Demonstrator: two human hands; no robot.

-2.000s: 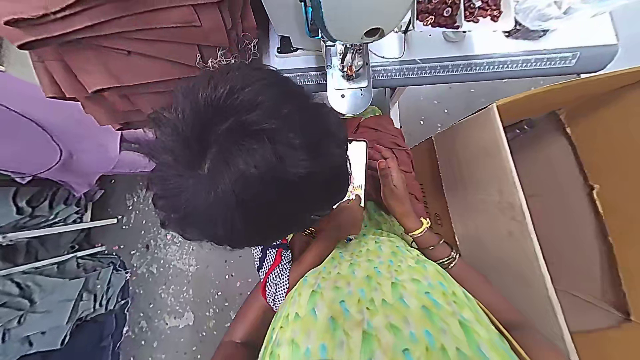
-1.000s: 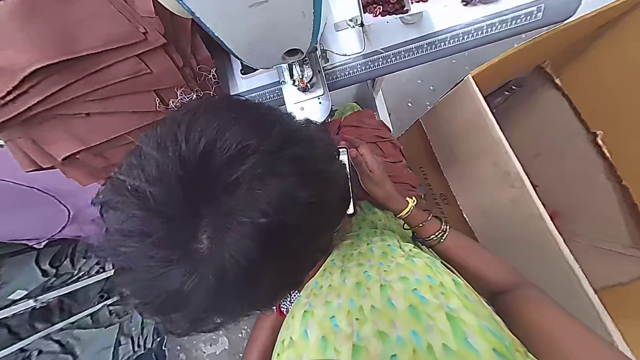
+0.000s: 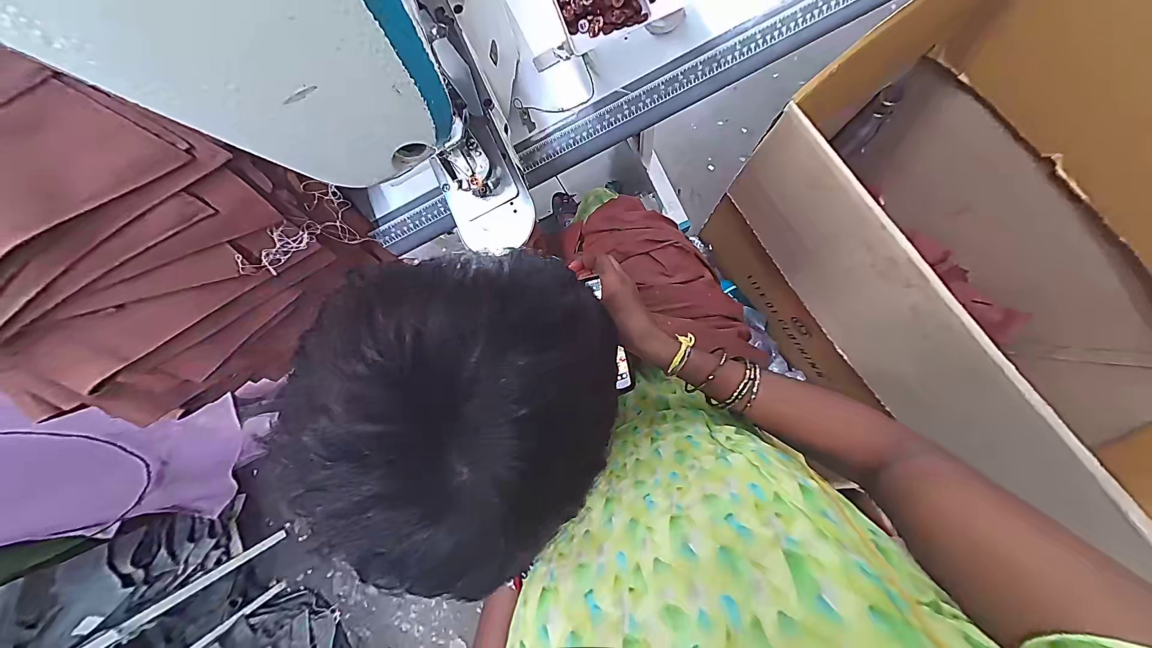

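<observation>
My right hand [image 3: 623,301] is at the upper part of a smartphone [image 3: 623,369], over brown fabric [image 3: 661,256] on my lap. Its fingertips are partly hidden, so its hold on the phone cannot be told. Another person's dark-haired head [image 3: 450,423] covers most of the phone. My left hand is hidden behind that head; only part of the left forearm [image 3: 495,619] shows at the bottom. A sewing machine [image 3: 481,202] stands just beyond the head.
Stacked brown fabric pieces [image 3: 135,243] with loose threads lie left, above purple cloth [image 3: 81,472]. An open cardboard box [image 3: 909,297] stands right, with brown scraps inside. A tray of brown buttons [image 3: 607,16] is on the machine table, whose edge carries a ruler [image 3: 702,90].
The other person's head has moved over the phone. My left hand, seen at the phone two seconds ago, is now hidden. The view has moved closer to the sewing machine.
</observation>
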